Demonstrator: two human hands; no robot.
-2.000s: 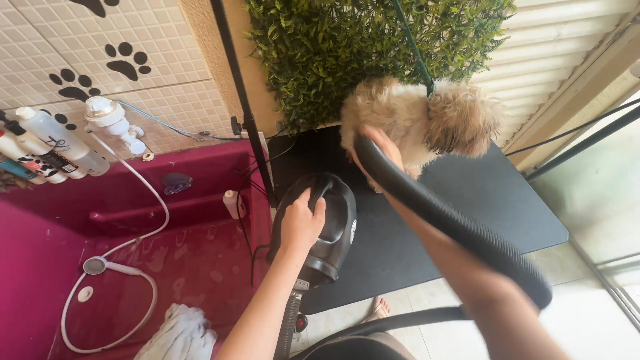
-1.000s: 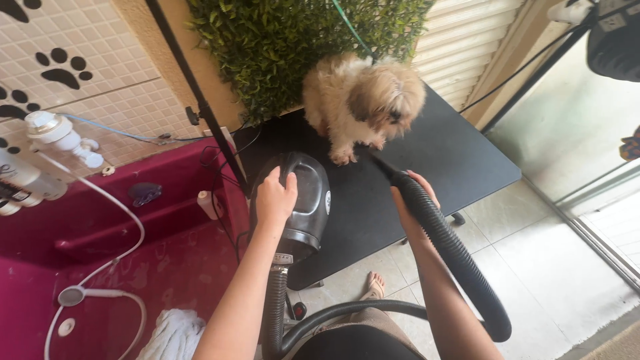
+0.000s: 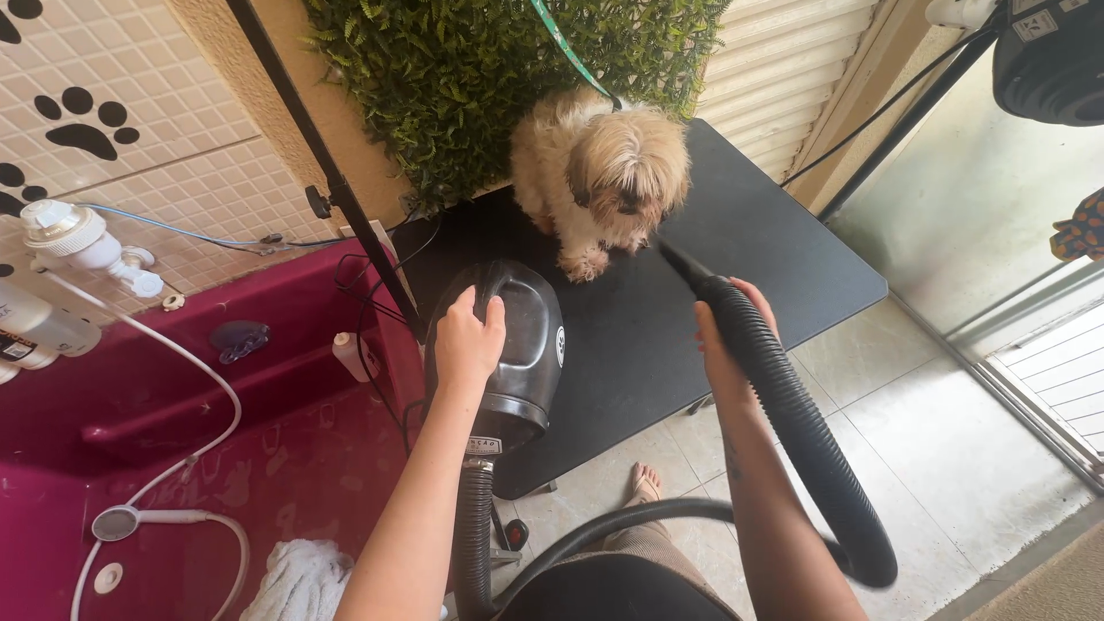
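Note:
A small tan-and-white dog (image 3: 599, 172) sits on the black grooming table (image 3: 776, 250), its head lowered, a green leash (image 3: 569, 47) running up from its neck. My left hand (image 3: 470, 336) rests on the handle of a black pet dryer (image 3: 517, 345), fingers around it. My right hand (image 3: 733, 332) grips the end of the ribbed black dryer hose (image 3: 798, 431), close behind its tapered nozzle (image 3: 684, 263). The nozzle's tip is just in front of the dog's face and front paws. From the dryer's lower end the hose loops past my body.
At the left is a magenta tub (image 3: 285, 448) with a white shower head (image 3: 116, 523), a white towel (image 3: 302, 580) and bottles (image 3: 47, 319). A black metal post (image 3: 332, 172) stands at the table's left edge. Behind the dog hangs artificial foliage (image 3: 448, 86). Another black machine (image 3: 1052, 65) is upper right.
Two seconds ago my right hand was against the dog's body; it has since drawn back with the hose. The dog has turned its head toward me. My left hand stays on the dryer.

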